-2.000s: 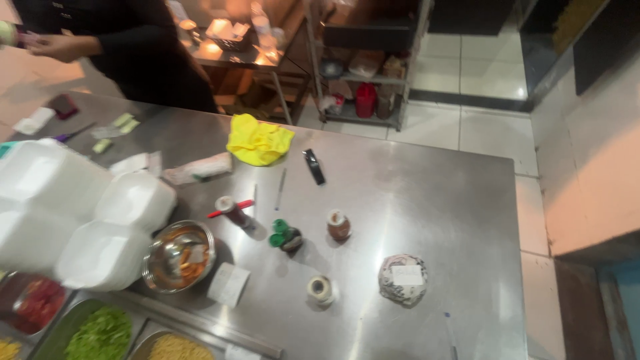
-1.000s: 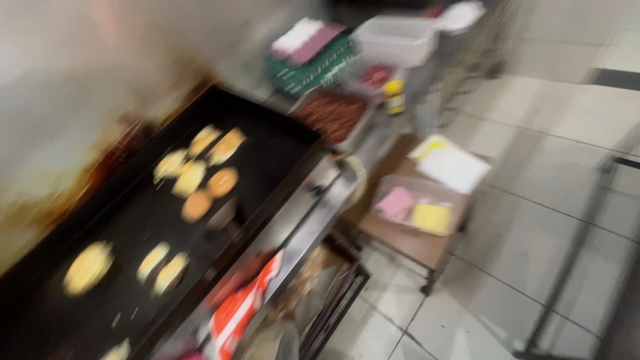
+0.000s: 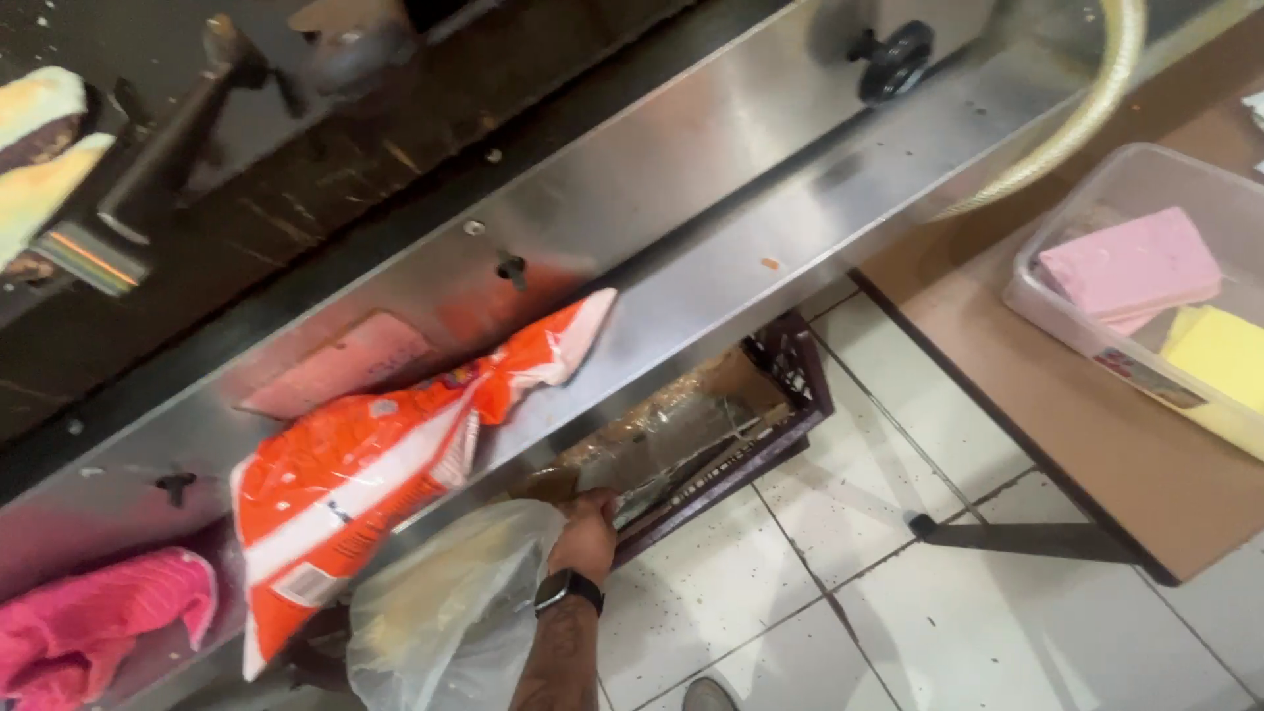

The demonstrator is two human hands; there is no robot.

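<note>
My left hand (image 3: 588, 533), with a dark watch on its wrist, reaches down below the griddle's front edge. Its fingers are curled at the near end of a dark purple plastic crate (image 3: 691, 494) lined with cardboard and clear film. A translucent plastic bag (image 3: 454, 602) with pale yellowish contents lies against the left side of this hand; whether the fingers grip the bag, the film or the crate is unclear. Above the bag, an orange-and-white plastic packet (image 3: 346, 494) rests on the griddle's steel front ledge. My right hand is out of view.
The black griddle (image 3: 296, 227) holds food and a metal-bladed tool (image 3: 94, 259) at left. A pink cloth (image 3: 109, 617) lies on the ledge. At right, a brown table (image 3: 1066, 415) bears a clear tub (image 3: 1086, 326) with pink and yellow stacks. A hose (image 3: 1096, 128) curves above it.
The view has swung from a steel table with foam boxes to the griddle, then closer to its front ledge. My left hand now shows by the crate; neither earlier frame clearly shows it.
</note>
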